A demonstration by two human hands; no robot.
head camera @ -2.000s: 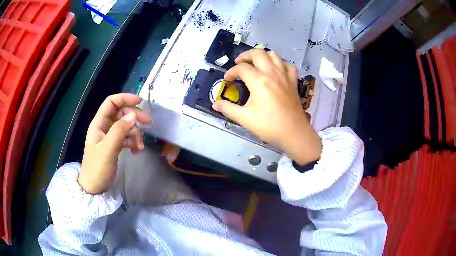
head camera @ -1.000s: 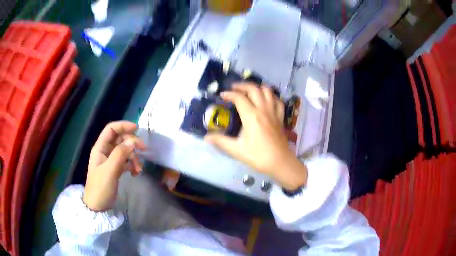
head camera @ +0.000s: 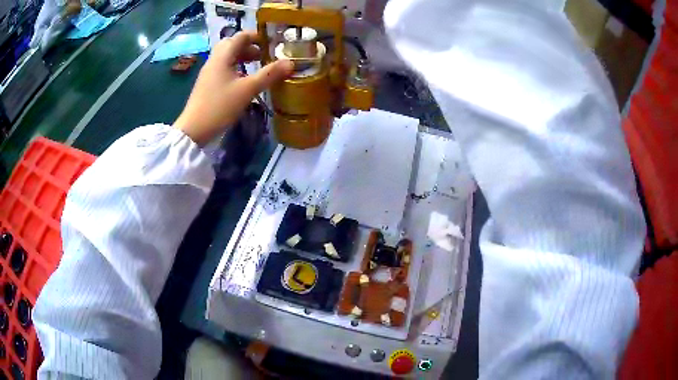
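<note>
The yellow-centred round part (head camera: 299, 277) lies in the black fixture (head camera: 274, 289) on the machine bed. It has a pale rim and a dark L-like mark. My left hand (head camera: 232, 85) is at the gold-brown machine head (head camera: 301, 111). Its thumb lies across the silver upper part and its other fingers curl at the left post of the yellow bracket, partly hidden. My right hand is out of the picture. Only its white sleeve shows, reaching up through the top edge.
A second black fixture (head camera: 317, 233) with pale pads and a brown fixture (head camera: 374, 299) are on the bed. White paper (head camera: 444, 231) lies right of them. A red emergency stop (head camera: 401, 361) is on the front edge. Red foam trays (head camera: 46, 194) stand left, with dark discs in pockets, and others right.
My right hand has left the round part and gone out of view. My left hand has risen to the machine head. The view has tilted up, and the round part is now uncovered.
</note>
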